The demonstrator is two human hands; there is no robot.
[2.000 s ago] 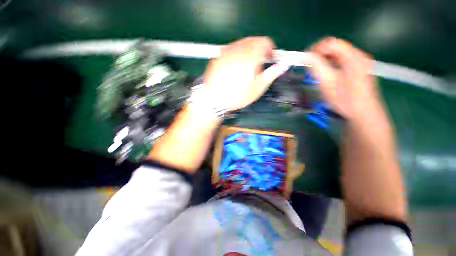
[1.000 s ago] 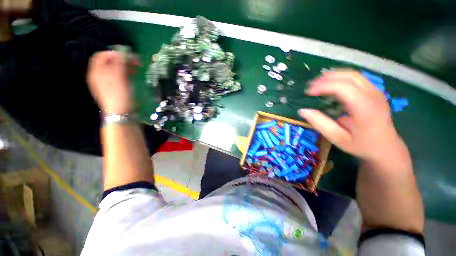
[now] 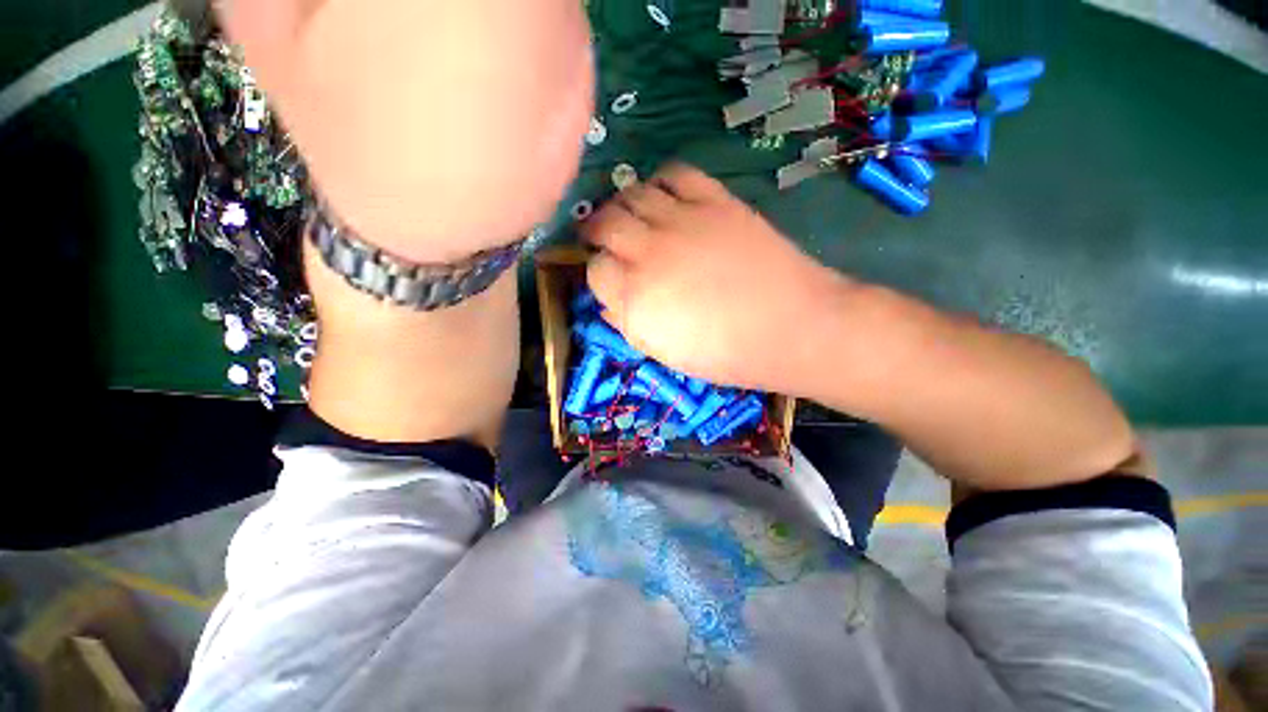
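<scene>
My right hand is over the back part of the tan box, fingers bent near its back left corner; whether it holds anything is hidden. Blue batteries with red leads lie loose in the box. My left hand, with a metal watch on the wrist, is raised close to the camera, cut off by the top edge; its fingers are out of view. A tangled heap of green circuit boards lies at the left, partly behind my left hand and arm.
Grey plates wired to blue batteries lie grouped at the back right on the green bench. Small white round pieces are scattered mid-bench, with more at the heap's near edge. The white strip curves through the top corners.
The view has shifted. My left hand has come from beyond the left side of the heap to high in front of the camera. My right hand has moved left, over the box.
</scene>
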